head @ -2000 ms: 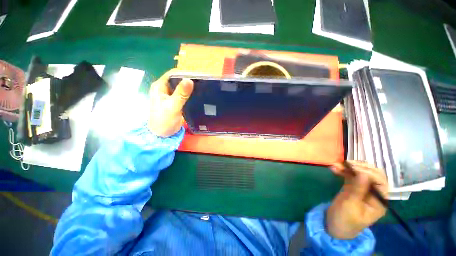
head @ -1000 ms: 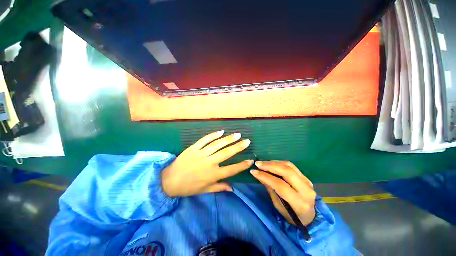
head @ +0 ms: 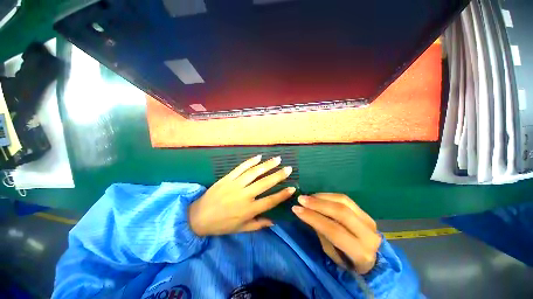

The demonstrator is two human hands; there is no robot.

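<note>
My left hand lies flat with fingers spread on the strip sheet, whose thin dark lines show around the fingertips. My right hand is beside it, thumb and fingers pinched around the slim dark tweezers; only the tip shows clearly at the left index fingertip. Any tiny piece at the tip is too small to tell. The dark housing leans above the orange-red mat, its detailed lower rim on the mat and pale square patches inside. No hand touches it.
The stack of housings with white sheets stands right of the mat. A crumpled black cloth lies on a white sheet at the left. A bright glare covers the green table left of the mat. The table's front edge runs close to my body.
My left hand has let go of the housing, which now leans unheld and looks nearer. Both hands have come together over the strip sheet. In the last second the right hand has shifted slightly right.
</note>
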